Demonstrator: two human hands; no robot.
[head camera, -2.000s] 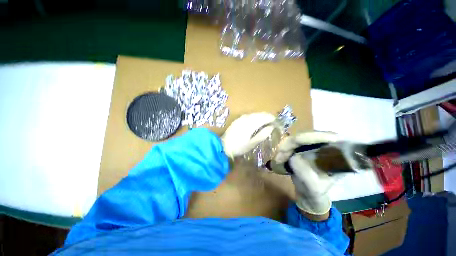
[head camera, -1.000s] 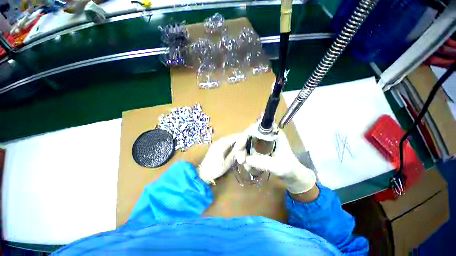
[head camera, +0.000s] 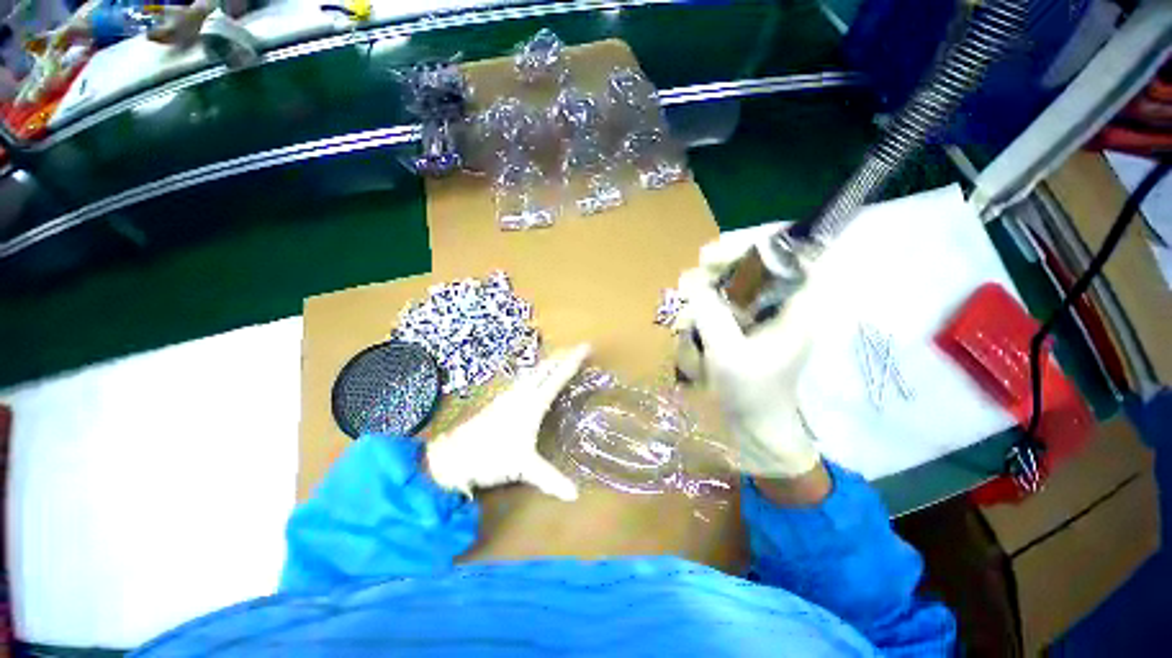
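Observation:
A clear plastic shell (head camera: 623, 437) lies on the brown cardboard in front of me, between my hands. My left hand (head camera: 508, 431), in an off-white glove, is open with fingers spread at the shell's left edge. My right hand (head camera: 752, 366), also gloved, is closed around the power screwdriver (head camera: 758, 285), lifted and tilted to the right of the shell. The silver-white pile of small metal fittings (head camera: 469, 330) is beyond my left hand. The black round screw dish (head camera: 387, 390) is left of it. A small fitting cluster (head camera: 670, 306) shows partly beside my right hand.
Clear shells (head camera: 578, 129) stand in rows at the cardboard's far end, with dark clustered parts (head camera: 435, 113) to their left. Thin rods (head camera: 882, 365) lie on the right white sheet, near a red bubble-wrap pouch (head camera: 996, 345) and a black cable. Another worker's hand (head camera: 176, 23) shows far left.
The screwdriver has moved right and tilted away from the shell in my right hand. My left hand has moved left and opened. The shell now lies uncovered on the cardboard.

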